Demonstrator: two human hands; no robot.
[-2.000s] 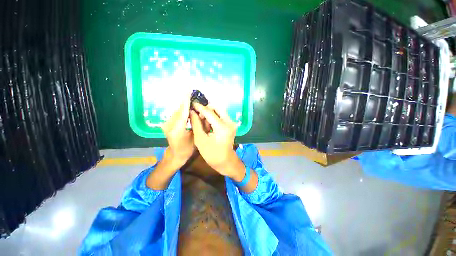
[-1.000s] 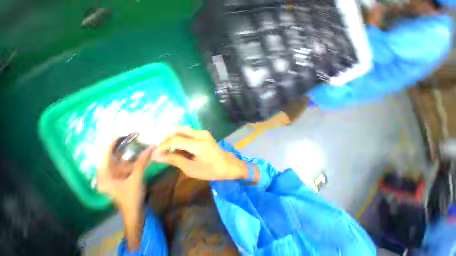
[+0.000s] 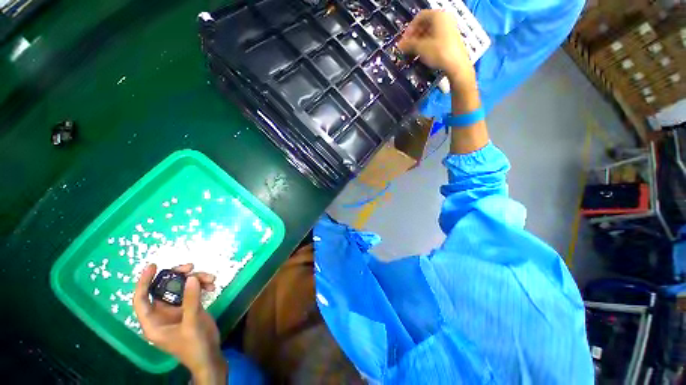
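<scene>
My left hand (image 3: 180, 323) holds a black rounded device housing (image 3: 168, 287) over the near part of the green parts tray (image 3: 71, 259). The housing's face shows a greenish-grey area. Small white parts (image 3: 162, 244) lie scattered and heaped in the tray. My right hand (image 3: 436, 41), with a blue wristband, is at the far right part of the black blister tray stack (image 3: 331, 124). Its fingertips are over pockets that hold small dark units; whether they grip one is not clear.
A loose black unit (image 3: 64, 133) lies on the dark green bench (image 3: 113, 90). An open cardboard box (image 3: 391, 162) is below the stack's edge. Another person's blue sleeve (image 3: 526, 45) is behind the stack. A red and black case (image 3: 617, 197) and metal frames stand at the right.
The view has turned right. My right hand has left the housing and reached across to the blister tray stack. My left hand keeps the housing over the green tray.
</scene>
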